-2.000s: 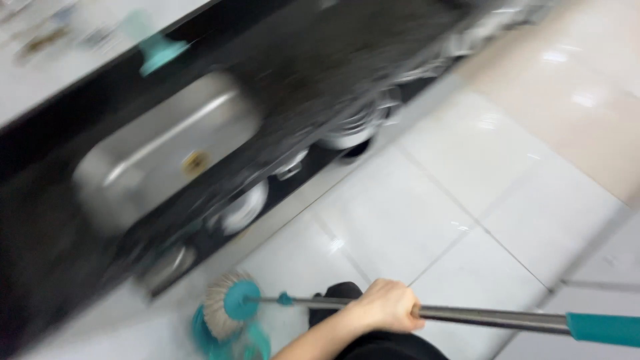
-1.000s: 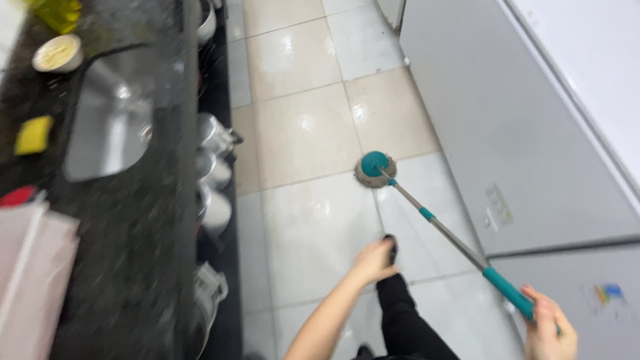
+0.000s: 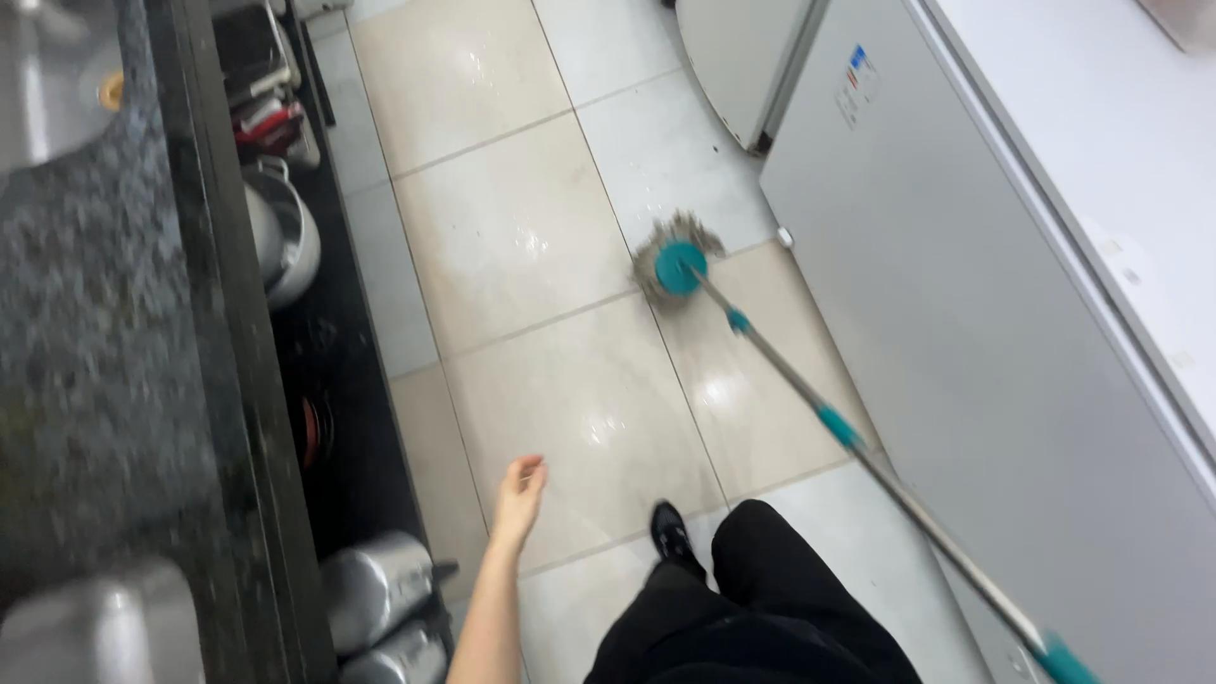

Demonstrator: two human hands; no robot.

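Observation:
A spin mop (image 3: 682, 267) with a round teal head and a frayed grey fringe rests on the tiled floor right of centre. Its metal handle (image 3: 936, 532) has teal joints and runs down to a teal grip at the lower right edge, where the view cuts it off. My right hand is outside the view. My left hand (image 3: 522, 480) hangs over the tiles at lower centre with its fingers loosely curled, away from the mop, and no object shows in it.
A dark granite counter (image 3: 104, 380) with metal sinks runs along the left. Pots (image 3: 285, 237) and pressure cookers (image 3: 380, 584) sit on a dark shelf below it. A white appliance (image 3: 959, 313) stands on the right. My shoe (image 3: 671, 534) is on the floor, which has shiny wet-looking spots.
Two seconds ago a hand gripped the metal handle and the mop head was by a teal bucket. One second ago my right hand showed at the grip; now it is out of view. The view has shifted.

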